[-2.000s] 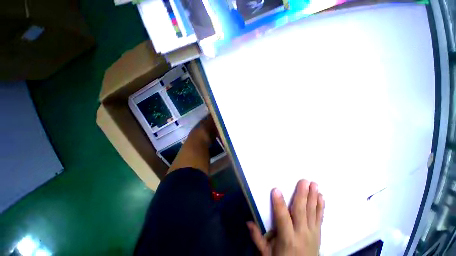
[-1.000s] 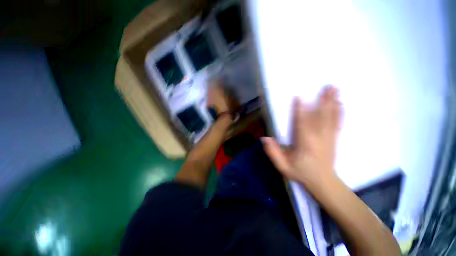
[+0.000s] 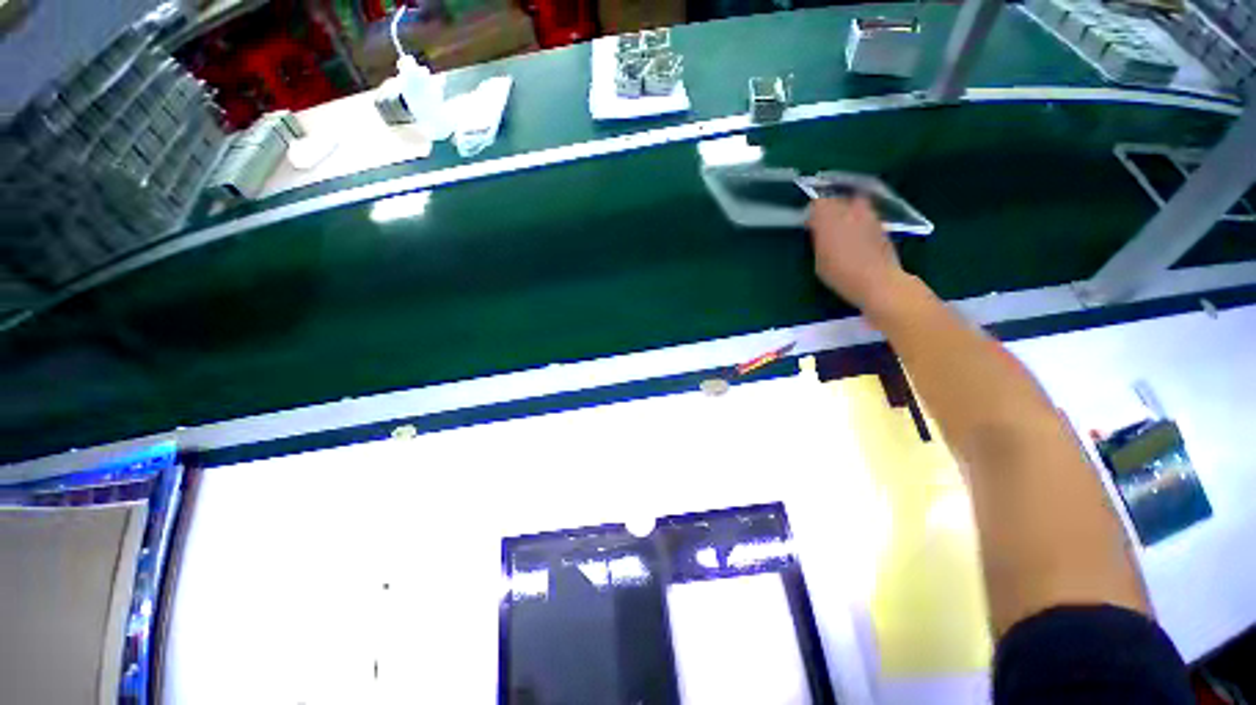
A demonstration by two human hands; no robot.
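My right hand [image 3: 847, 248] reaches out over the dark green conveyor belt and is at the near edge of a white two-window frame [image 3: 760, 207]. Its fingers look closed on the frame, though both are blurred. The frame lies flat over or on the belt; I cannot tell if it touches. My left hand is out of the picture. The black fixture [image 3: 585, 634] lies on the white bench before me, with a white rectangle in its right half. A long pale-yellow sheet [image 3: 916, 551] lies right of it.
A red-yellow tool [image 3: 762, 361] lies at the far bench edge. A half-assembled unit with a dark green board [image 3: 1157, 479] is at the right. Stacked sheets [image 3: 69, 592] are far left. Another white frame [image 3: 1154, 179] lies on the belt at right. Metal posts [image 3: 1171, 227] rise beside the belt.
The view has swung up from the carton to the bench and belt. My right hand has gone from the bench top to the frame over the belt. My left hand has left the view.
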